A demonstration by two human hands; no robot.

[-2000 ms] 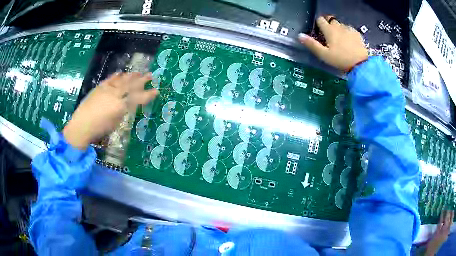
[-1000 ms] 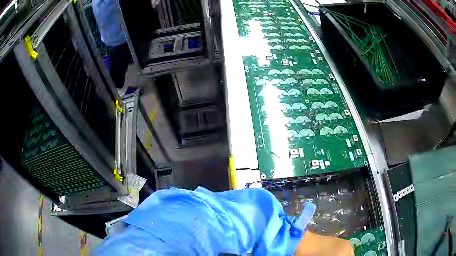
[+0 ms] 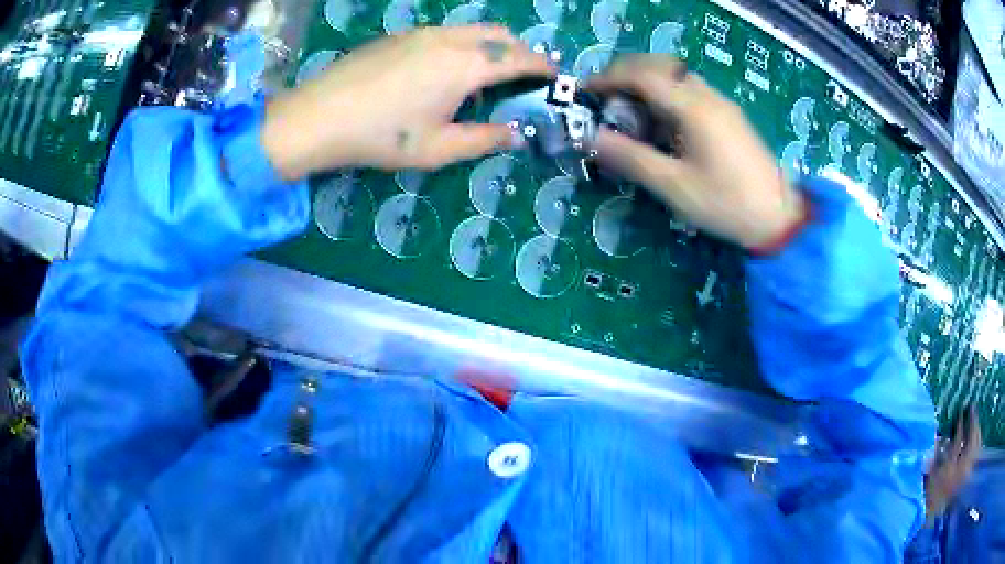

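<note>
A large green circuit board with rows of half-white circles lies across the line in front of me. My left hand is over the board from the left, its fingers bent towards my right hand. My right hand is over the board from the right, slightly blurred. Small white components show between the fingertips of both hands, above the board. The right fingers hold some of them. Whether the left fingertips grip one is unclear.
A metal rail runs between my body and the board. Another green board lies at the left, past a dark gap. More green board stretches right. Another person's hand is at the lower right edge. Dark trays lie beyond the far rail.
The view has turned from the rack and line back to the board. Both hands, apart two seconds ago, are now close together over the board, with small white components between them.
</note>
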